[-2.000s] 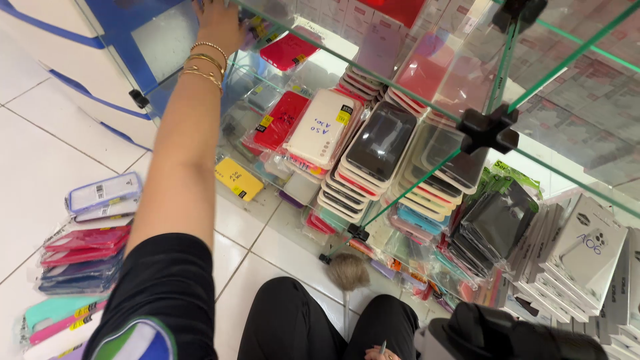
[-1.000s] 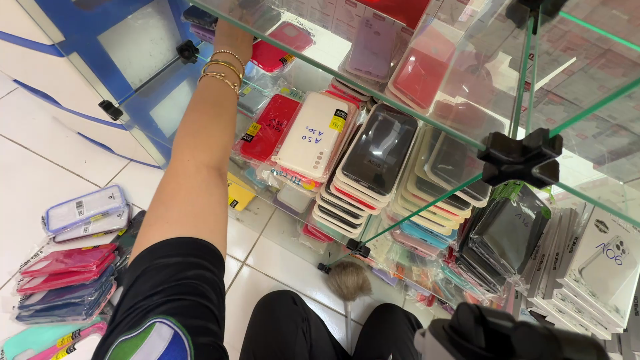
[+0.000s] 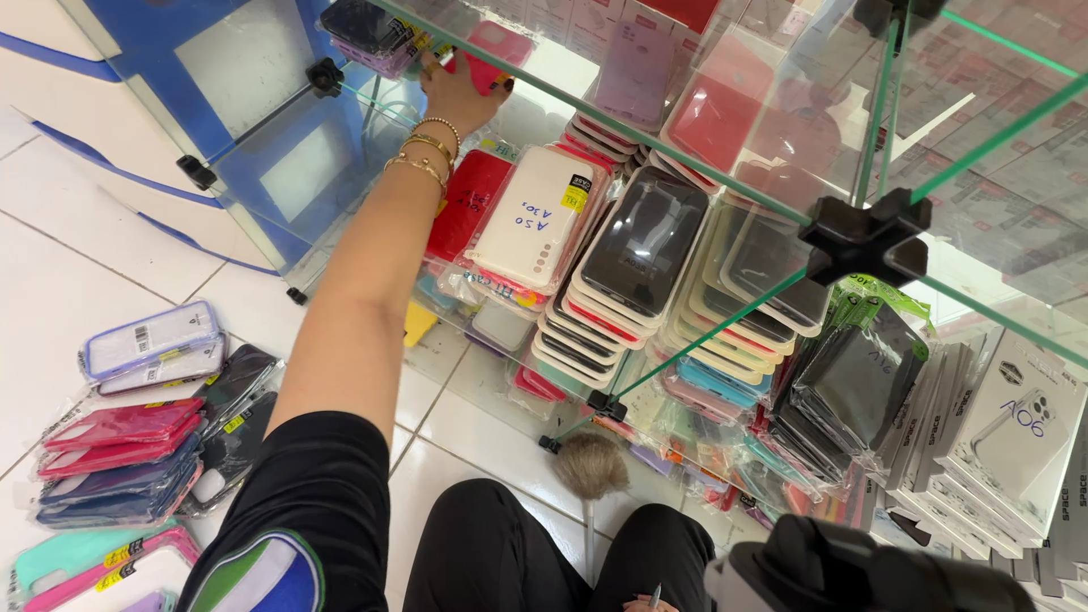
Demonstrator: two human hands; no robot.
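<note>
My left hand (image 3: 463,92), with bracelets at the wrist, reaches into the glass shelf and grips a red phone case (image 3: 486,72) near its upper back. A stack of dark and purple cases (image 3: 370,38) lies just left of it. Nearer to me on the shelf are a red case (image 3: 470,204), a white packaged case (image 3: 534,217) with handwriting and a stack topped by a black case (image 3: 646,242). At the bottom edge, only the fingers of my right hand (image 3: 642,605) show, around a pen (image 3: 655,595) by my knee.
Piles of packaged cases (image 3: 123,433) lie on the tiled floor at left. A duster (image 3: 591,466) is by my knees. Green-edged glass panes with a black connector (image 3: 867,238) cross the right side, above boxed cases (image 3: 1011,425). A black object (image 3: 850,569) juts in at lower right.
The view has shifted. My left hand, cut off or hidden by the shelf one and two seconds ago, now shows with a red case in its fingers.
</note>
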